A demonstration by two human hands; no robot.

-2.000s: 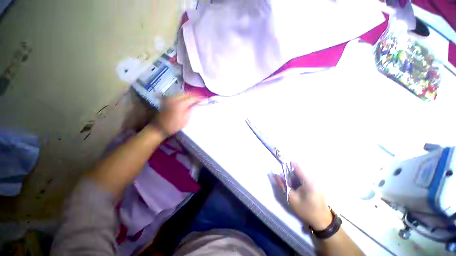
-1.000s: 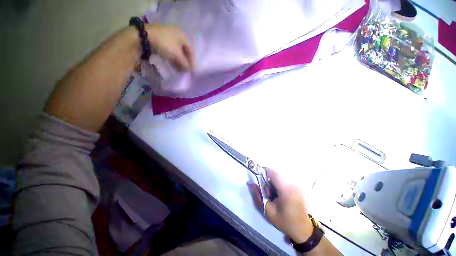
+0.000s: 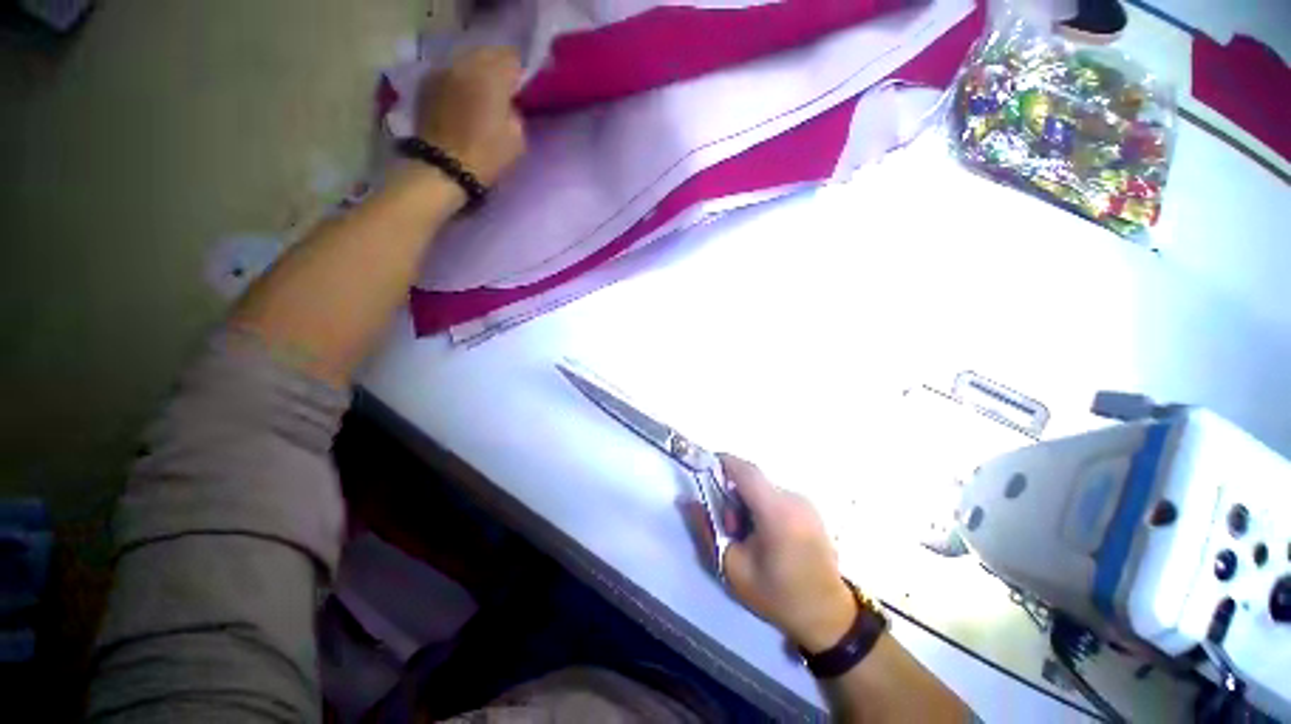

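My right hand (image 3: pixel 772 545) holds the silver shears (image 3: pixel 677 448) by the handles over the white table. The blades look closed and point to the upper left, apart from the cloth. My left hand (image 3: pixel 474 120) is at the left end of the stack of lilac and magenta panels (image 3: pixel 623 184) and grips the edge of a lilac panel, which is lifted and folded so that its magenta part (image 3: pixel 694 50) shows. The fingertips are partly hidden and a little blurred. The panels below lie in layers with curved edges.
A sewing machine head (image 3: pixel 1119 516) stands at the right. A clear bag of small multicoloured items (image 3: pixel 1069 127) lies at the far right, with magenta cloth (image 3: pixel 1246 88) beyond it. The table's front edge (image 3: pixel 566 545) runs diagonally by my lap, with crumpled lilac cloth (image 3: pixel 404 587) below. A stained wall is left.
My left hand has moved from the table's left edge up onto the stack, and a panel is now lifted and folded back. My right hand with the shears has shifted left in view.
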